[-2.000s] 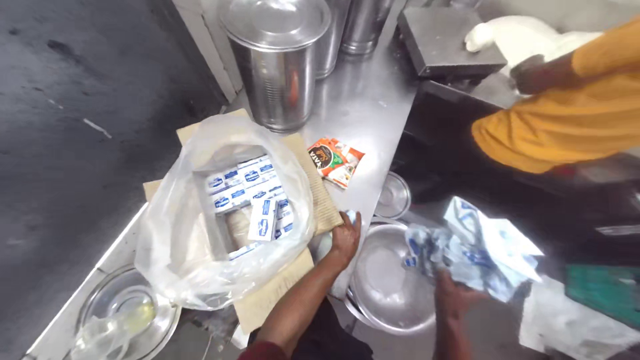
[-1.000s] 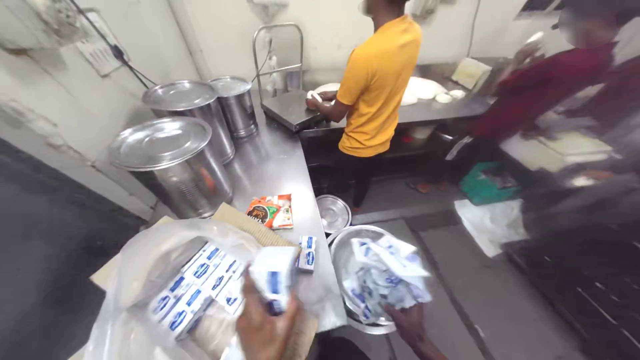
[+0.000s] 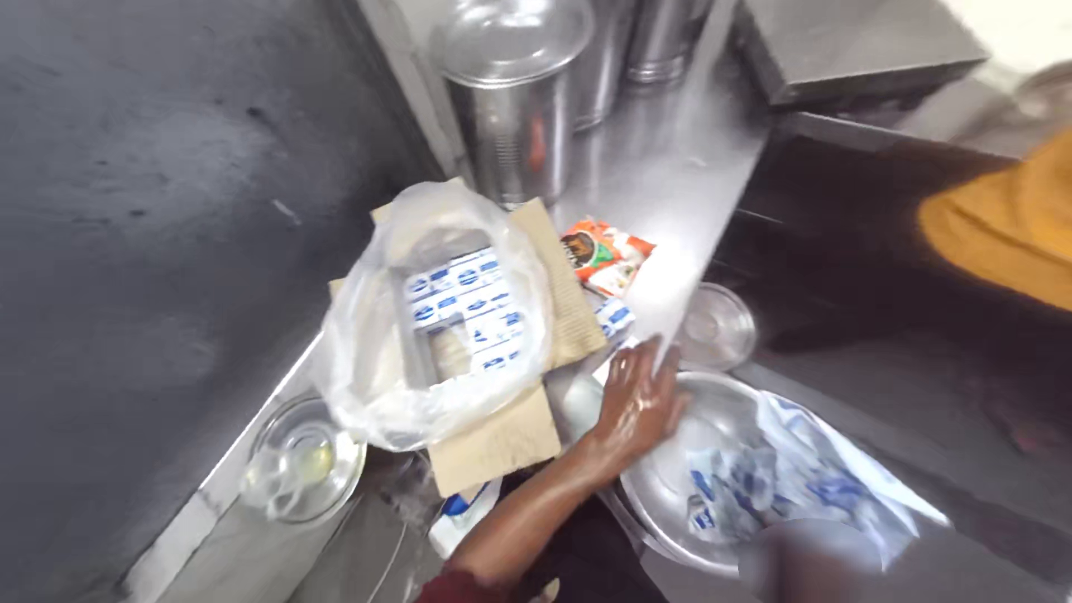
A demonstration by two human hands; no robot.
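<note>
My left hand (image 3: 638, 402) lies at the counter's edge, on or beside a white packet partly hidden under its fingers; whether it grips it is unclear. Just above it, another blue-and-white packet (image 3: 614, 316) rests by a cardboard flap. My right hand (image 3: 808, 561) is a dark blur at the bottom, near crumpled white-and-blue wrappers (image 3: 804, 469) in a large steel bowl (image 3: 670, 481). To the left, an open cardboard box (image 3: 494, 444) lined with a clear plastic bag (image 3: 360, 360) holds several blue-and-white packets (image 3: 477, 306).
An orange-and-white packet (image 3: 605, 255) lies on the steel counter (image 3: 662, 176), near lidded steel canisters (image 3: 515, 126). A round steel lid or dish (image 3: 716, 327) sits beyond the bowl. Another steel dish (image 3: 306, 461) is at lower left. A person in a yellow shirt (image 3: 1005, 218) stands at right.
The view has tilted down. One second ago my left hand held a white-and-blue packet up over the box; now it is down at the counter's edge beside the bowl.
</note>
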